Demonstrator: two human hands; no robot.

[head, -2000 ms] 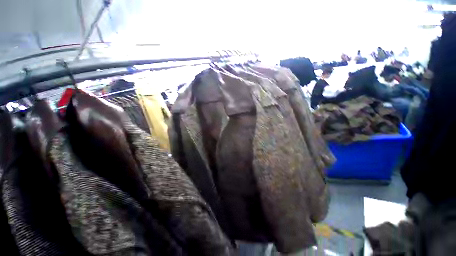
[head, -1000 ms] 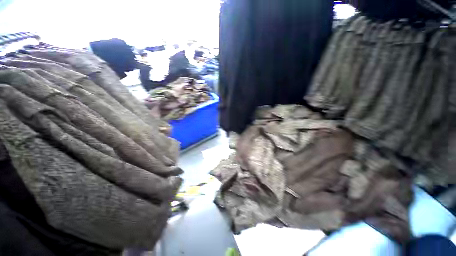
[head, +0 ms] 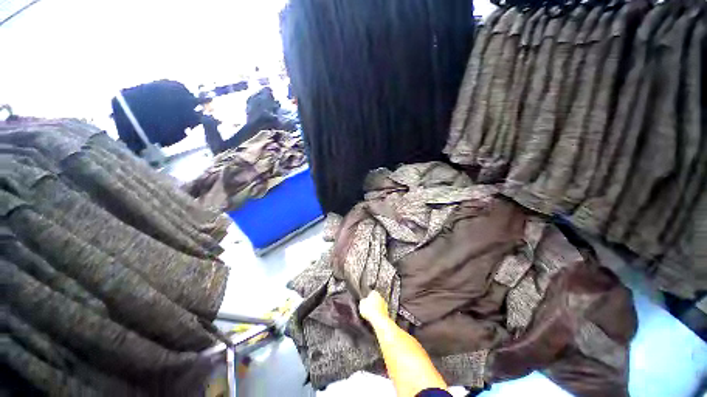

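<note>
A crumpled heap of tweed jackets [head: 457,264] lies in front of me, with speckled brown-grey cloth and smooth brown lining showing. My right hand [head: 374,307] reaches in from the bottom edge onto the left part of the heap. Its fingers are closed on a fold of a tweed jacket [head: 370,260]; the fingertips are small and blurred against the cloth. A bit of dark cuff shows at the wrist. My left hand is not in view.
Tweed jackets hang at the left [head: 116,248] and in a dense row at the upper right [head: 574,116]. Long black garments [head: 380,93] hang behind the heap. A blue bin [head: 279,209] holds crumpled cloth. A metal frame [head: 231,360] stands lower left. A pale blue-white surface [head: 667,341] shows right.
The view has swung right from the hanging jackets to the heap, which now lies closer to the middle. My right hand has come into view and taken hold of cloth.
</note>
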